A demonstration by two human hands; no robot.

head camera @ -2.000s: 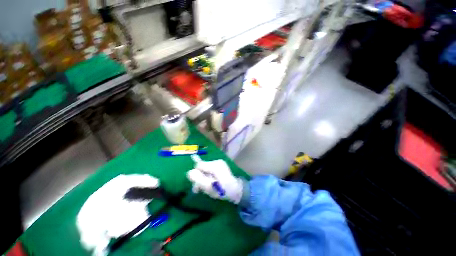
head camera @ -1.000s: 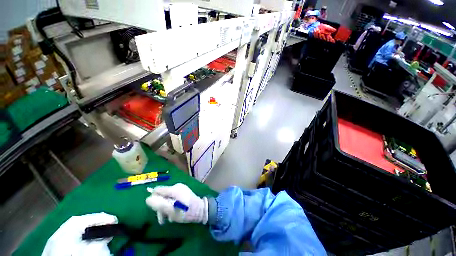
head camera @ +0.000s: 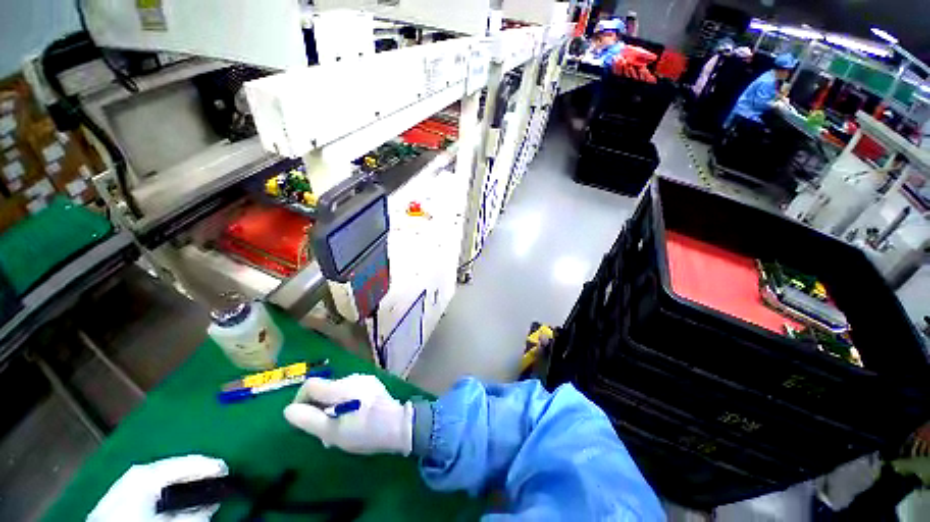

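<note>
My right hand (head camera: pixel 352 413), in a white knit glove, is closed around a marker pen (head camera: pixel 345 408); only its blue end shows, and the fingers hide the rest. The hand is over the green mat (head camera: pixel 153 413), right of two spare markers (head camera: pixel 273 381), blue and yellow. A pale bottle (head camera: pixel 245 336) with a dark top stands behind the markers. A white crumpled cloth (head camera: pixel 127 491) lies at the lower left, cut off by the picture's edge, with a black brush-like tool (head camera: pixel 194 493) on it. My left hand is not in view.
Stacked black bins (head camera: pixel 714 352) stand at the right; the top one holds circuit boards (head camera: pixel 806 301) and a red sheet (head camera: pixel 709 280). A white conveyor line (head camera: pixel 357 97) with a grey control panel (head camera: pixel 354 245) runs ahead. Coworkers (head camera: pixel 760 97) sit far off.
The view has swung to the right, bringing the bins and coworkers further into the picture. My right hand keeps the marker pen, its fingers now curled in more closely.
</note>
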